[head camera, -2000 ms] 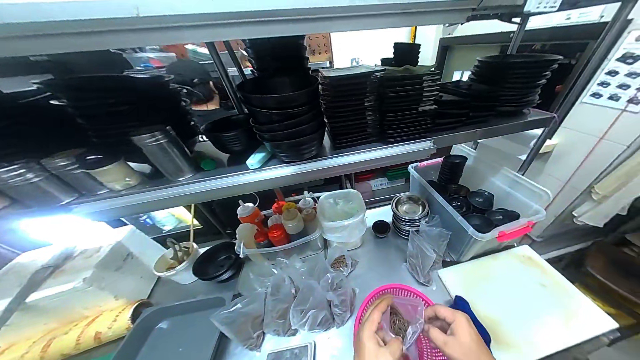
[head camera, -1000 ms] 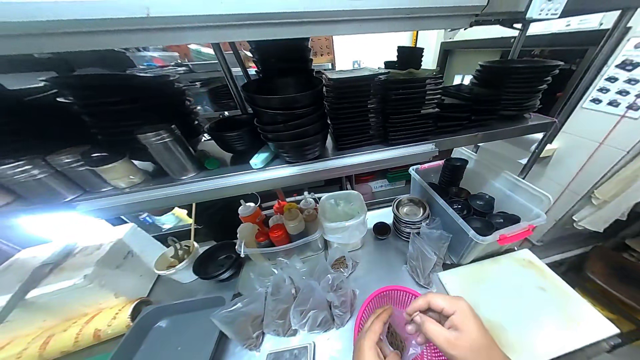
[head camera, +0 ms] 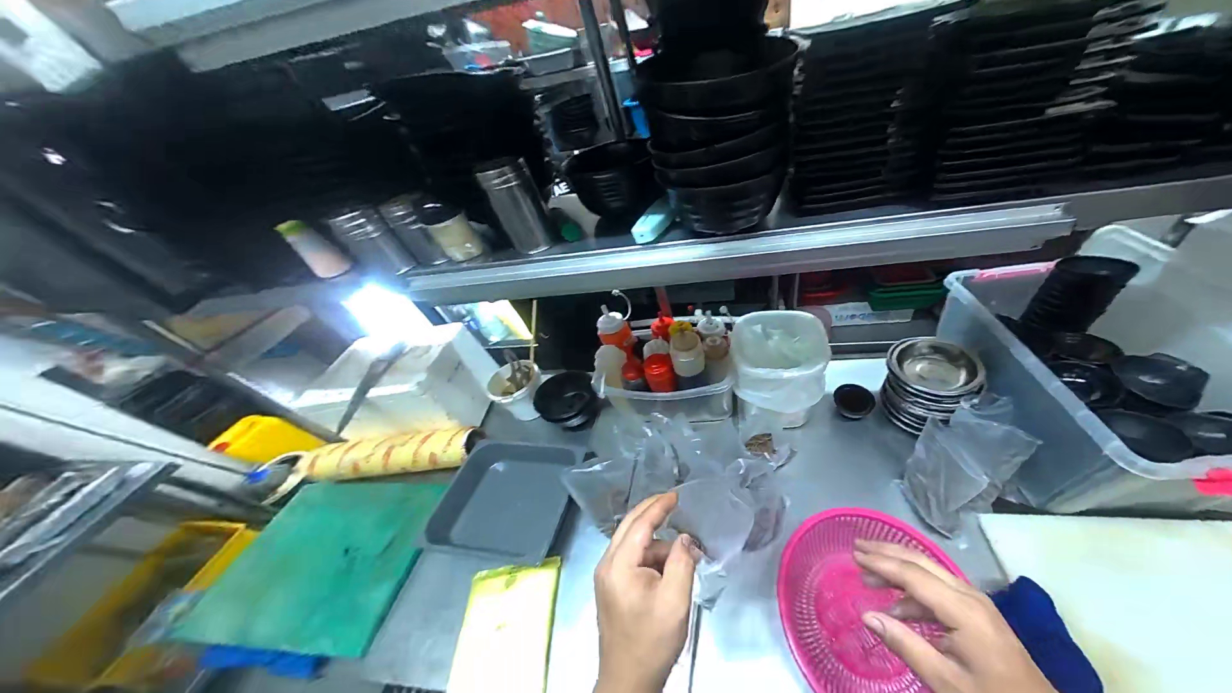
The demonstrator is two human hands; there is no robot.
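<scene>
My left hand (head camera: 643, 592) is at the near edge of a group of clear plastic bags (head camera: 712, 515) on the steel counter, its fingertips against or just in front of one. Whether it grips that bag is not clear. Over the right side of a pink plastic basket (head camera: 794, 616) is my right hand (head camera: 929, 611), fingers apart and holding nothing. The basket's visible inside shows no bag. Another clear bag (head camera: 953, 472) lies right of the group, below a stack of metal bowls (head camera: 936, 371).
Left of the bags are a grey tray (head camera: 505, 500), a yellow-edged packet (head camera: 505, 626) and a green cutting board (head camera: 322, 568). Sauce bottles (head camera: 659, 371) stand behind. At right are a clear bin (head camera: 1088, 423), a white board (head camera: 1116, 587) and a blue cloth (head camera: 1044, 630). Stacked black dishes (head camera: 717, 144) fill the shelf.
Both hands held a small bag over the pink basket earlier. My left hand has moved left to the group of bags, and my right hand has let go. The view has swung left.
</scene>
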